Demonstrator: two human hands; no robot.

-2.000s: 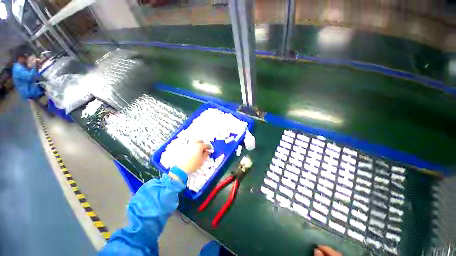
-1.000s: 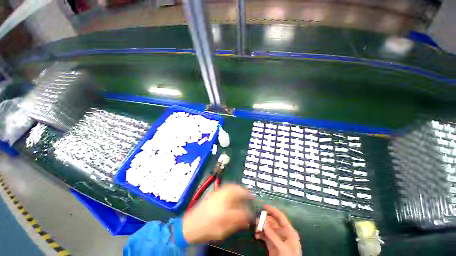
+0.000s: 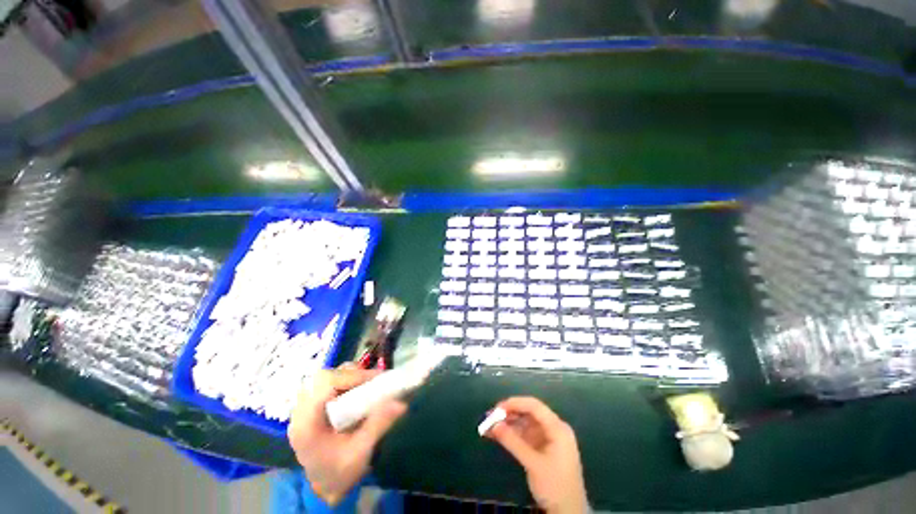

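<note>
My left hand (image 3: 341, 432) is closed around a white squeeze bottle (image 3: 387, 390), its narrow end pointing up and right. My right hand (image 3: 537, 447) holds a small white unit (image 3: 492, 421) at its fingertips, apart from the bottle. A clear blister tray with rows of white pieces (image 3: 542, 291) lies in front of both hands; its right-hand columns look slanted or darker. The pliers (image 3: 380, 331) lie behind my left hand, their handles mostly hidden by it. The blue bin (image 3: 353, 301) left of them holds a jumbled heap of white pieces.
A padded hammer (image 3: 705, 432) lies at the right near the bench edge. Stacked clear trays (image 3: 834, 281) stand far right. Filled clear trays (image 3: 136, 311) lie left of the bin, with another tilted stack (image 3: 40, 231) beyond. A metal upright (image 3: 291, 100) rises behind the bin.
My left hand has gone from the bin to my right hand, then taken up the bottle that stood beside the bin. My right hand has come into view with the unit. The camera view has turned right.
</note>
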